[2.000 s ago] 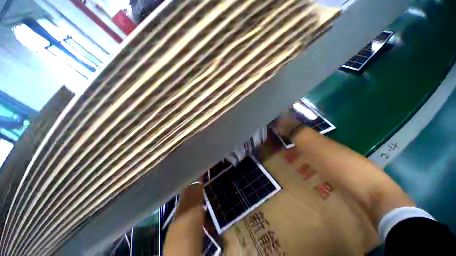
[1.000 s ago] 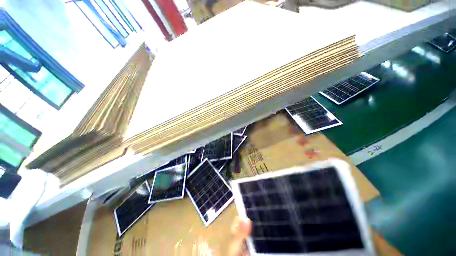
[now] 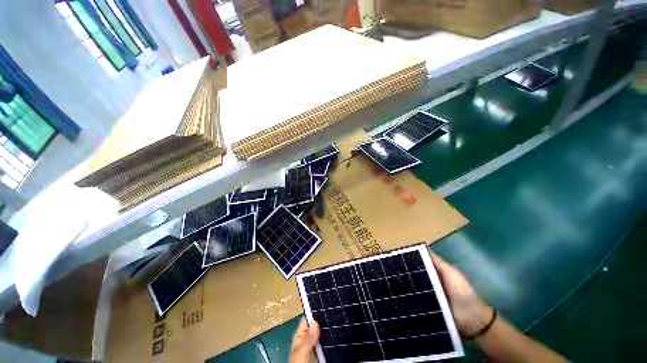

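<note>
A solar panel with a dark gridded face and a white rim is held face up in both hands at the bottom centre. My left hand grips its left edge and is partly cut off by the picture's bottom. My right hand, with a dark band at the wrist, grips its right edge. A loose pile of unbagged panels lies on the flattened carton beyond the held panel.
Thick stacks of corrugated pads stand on the pale shelf above the pile. More panels lie at the carton's far right edge and on the green worktable. White sheet material hangs at the left. Brown cartons stand behind.
The view has drawn back from the shelf. Earlier both hands reached over the carton; now they hold one panel. Since the last earlier frame, my right hand has come into view on its right edge.
</note>
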